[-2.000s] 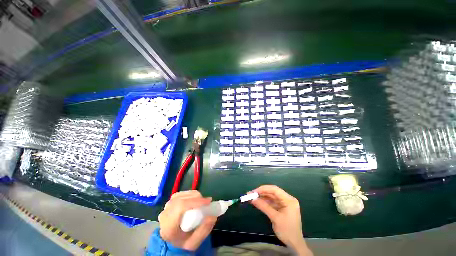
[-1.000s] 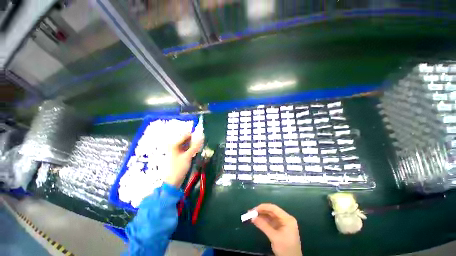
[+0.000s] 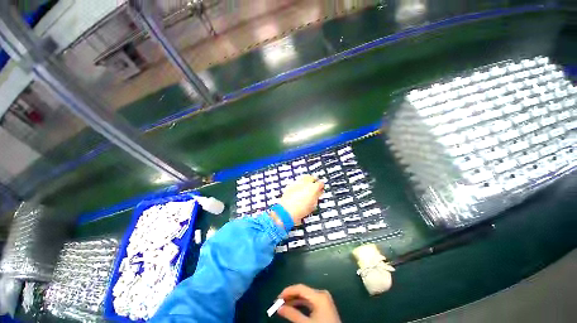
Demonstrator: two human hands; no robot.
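My left hand [image 3: 300, 199] is over the middle of the clear blister tray [image 3: 379, 234], fingertips together at the white pieces; whether they grip a piece is unclear. My right hand [image 3: 310, 304] is near the front edge and pinches a small white unit [image 3: 275, 307] between its fingertips. The white squeeze bottle [image 3: 210, 204] lies at the far right corner of the blue bin [image 3: 187, 243], which holds a heap of white covers [image 3: 148, 255]. My left sleeve hides part of the tray; the pliers are not visible.
A padded mallet [image 3: 374, 271] lies right of my right hand, its dark handle pointing right. A tall stack of clear blister trays [image 3: 500, 135] stands at the right. More clear trays [image 3: 82, 271] lie beyond the bin at left. A metal upright [image 3: 114, 126] rises behind the bin.
My left hand has put down the bottle and moved right from the bin to the tray. My right hand still holds the white unit. The view has turned right.
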